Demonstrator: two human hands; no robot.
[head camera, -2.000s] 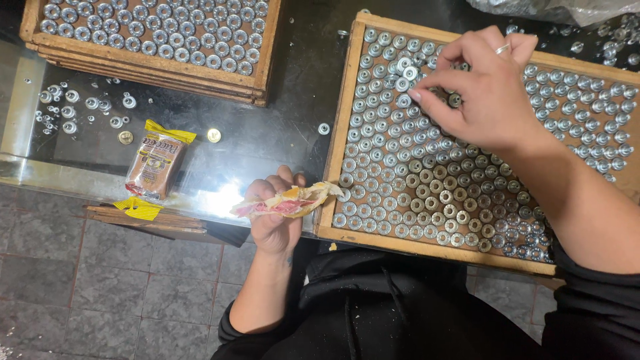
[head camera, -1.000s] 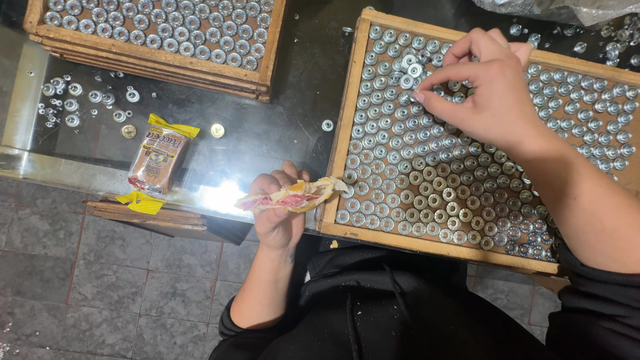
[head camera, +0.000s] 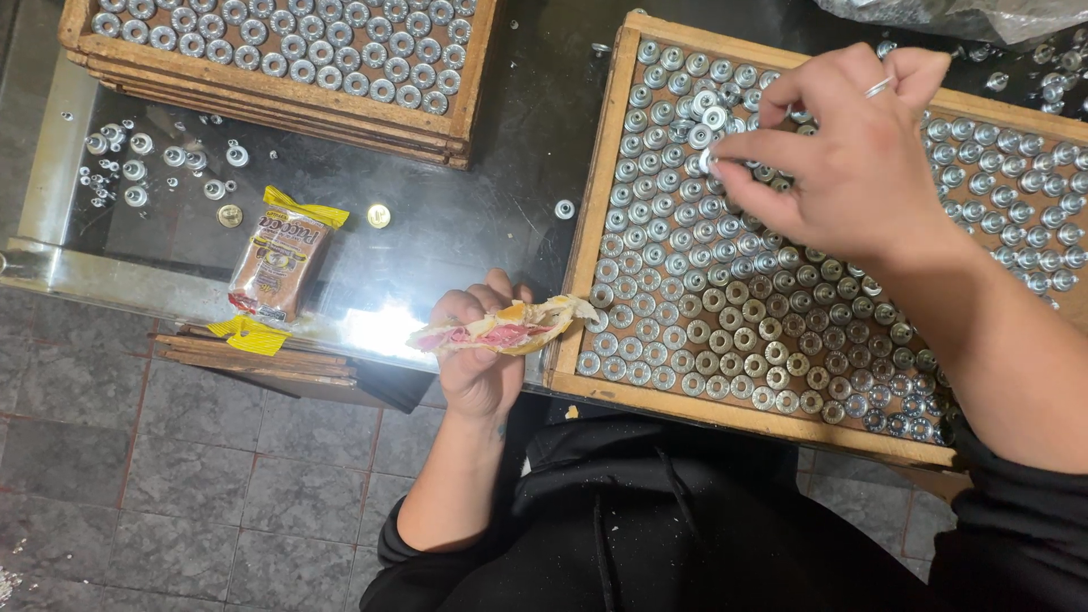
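Note:
My left hand (head camera: 480, 348) holds a partly eaten sandwich (head camera: 510, 330) with pink filling, beside the left edge of a wooden-framed tray (head camera: 586, 280). Rows of small round metal pieces (head camera: 654, 255) cover that tray, some with a stem up, some flat with a hole. Over its upper part is my right hand (head camera: 816, 153), wearing a ring, with thumb and fingertips pinching one metal piece (head camera: 706, 161). A small heap of loose pieces (head camera: 700, 136) lies on the rows just past those fingertips.
Stacked wooden trays (head camera: 289, 119) of similar pieces stand at upper left. Loose metal parts (head camera: 174, 156), a wrapped snack (head camera: 276, 268) and two coins (head camera: 378, 216) lie on the dark glossy table (head camera: 442, 229). A clear plastic bag (head camera: 977, 13) is at upper right. Boards (head camera: 255, 357) jut out below the table edge.
My right hand stays over the upper part of the tray, its fingers shifting slightly around the heap. My left hand keeps hold of the sandwich, nearly still.

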